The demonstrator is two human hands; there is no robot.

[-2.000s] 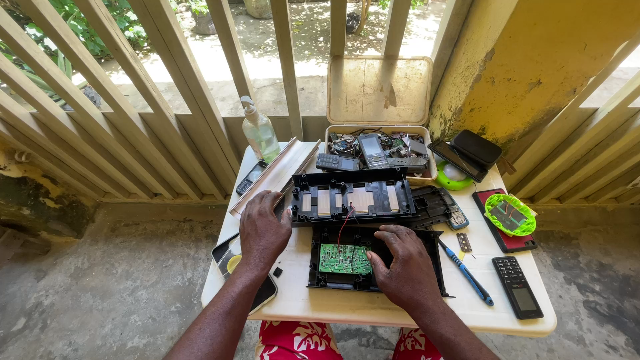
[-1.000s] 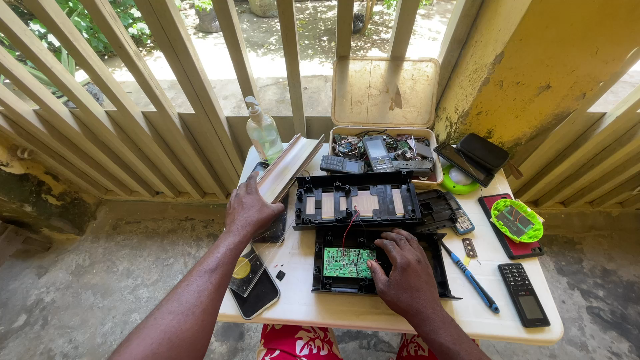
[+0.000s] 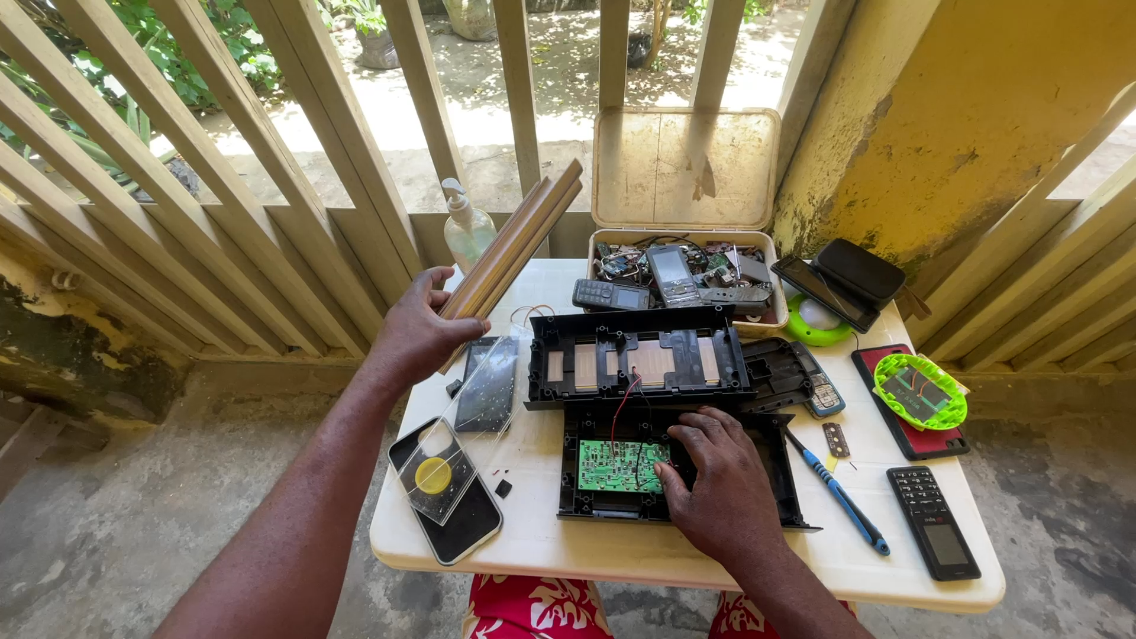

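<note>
My left hand (image 3: 428,327) grips the lower end of a brown, wood-look channelled strip (image 3: 515,257), raised and tilted over the table's left side. My right hand (image 3: 721,475) rests on a black plastic housing half (image 3: 595,510), the thumb at the edge of a green circuit board (image 3: 621,466) inside it. Behind lies another black housing half (image 3: 643,359) with wood-look panels showing through its openings. A red wire (image 3: 627,404) runs between this half and the board. Beneath my left hand are a clear plastic sheet (image 3: 493,377) and a dark phone-like panel (image 3: 479,399).
An open plastic box (image 3: 781,315) of phone parts stands at the back, beside a pump bottle (image 3: 469,232). On the right lie a blue-black pen-shaped tool (image 3: 839,493), a keypad phone (image 3: 934,524) and a green round casing (image 3: 919,392). A phone case (image 3: 453,524) lies front left.
My left hand has lifted the strip off the table and turned it, so its brown face now shows. My right hand has stayed by the circuit board.
</note>
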